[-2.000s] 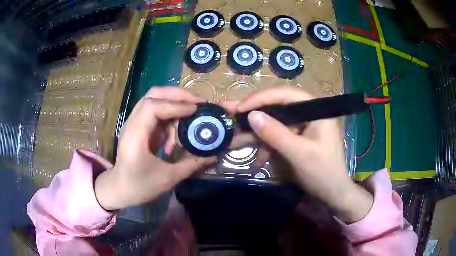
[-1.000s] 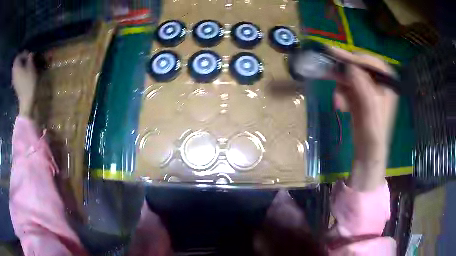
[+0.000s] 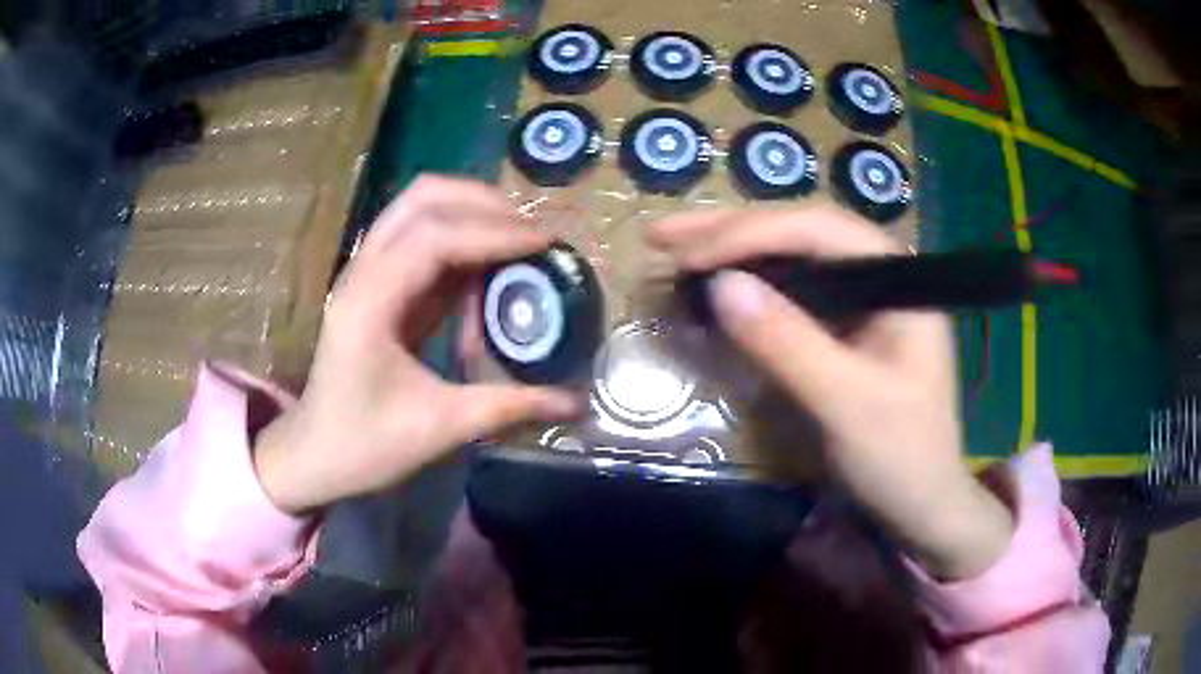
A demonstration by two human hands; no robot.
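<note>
My left hand (image 3: 395,336) holds a loudspeaker driver (image 3: 527,316) by its rim, tilted, with its ringed face towards me. My right hand (image 3: 830,356) holds the black test probe (image 3: 909,282) like a pen, its red wire end to the right. The probe's tip is blurred and stands apart from the driver. Both hands are over the round-pocket blister tray (image 3: 643,448). Beyond them, two rows of drivers (image 3: 667,145) sit in its wells, ringed faces up.
A slotted blister tray (image 3: 217,250) lies at left, with a black item (image 3: 158,129) near its far end. The green mat (image 3: 1087,303) has yellow and red tape. Stacked trays (image 3: 1176,382) stand at the right edge.
The driver seen in my right hand a second ago now sits at the right end of the second row. My left hand has come back from the slotted tray with another driver.
</note>
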